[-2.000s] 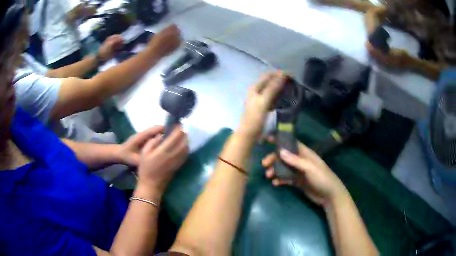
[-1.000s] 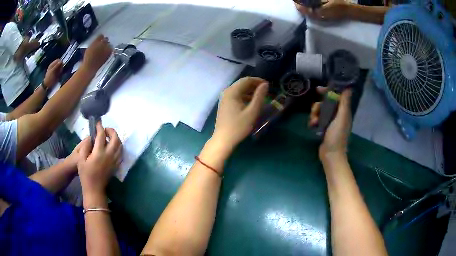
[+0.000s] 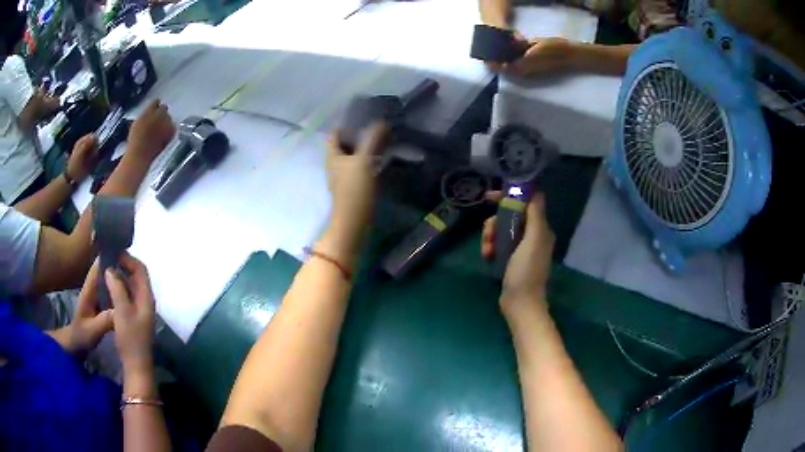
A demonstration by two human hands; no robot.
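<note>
My right hand (image 3: pixel 522 252) holds a grey handheld unit (image 3: pixel 516 154) by its handle, upright, spoked round face towards me. A small light glows above the yellow mark on its handle. My left hand (image 3: pixel 355 181) is blurred, with its fingers around the barrel of another grey unit (image 3: pixel 360 119) at the back of the bench. A third grey unit with a yellow mark (image 3: pixel 415 244) lies between my hands on the dark green cover (image 3: pixel 406 353). Further dark units behind it are partly hidden.
A light blue desk fan (image 3: pixel 671 150) stands at the right. A worker in blue at the left holds a grey unit (image 3: pixel 113 225). Another unit (image 3: pixel 194 154) lies on white sheets (image 3: pixel 265 168). Another person's hands hold a dark part (image 3: pixel 494 42) across the bench. Cables lie lower right.
My left hand has moved from beside the lying unit to the grey unit further back. My right hand still holds its unit, now with a light showing. The view has shifted right.
</note>
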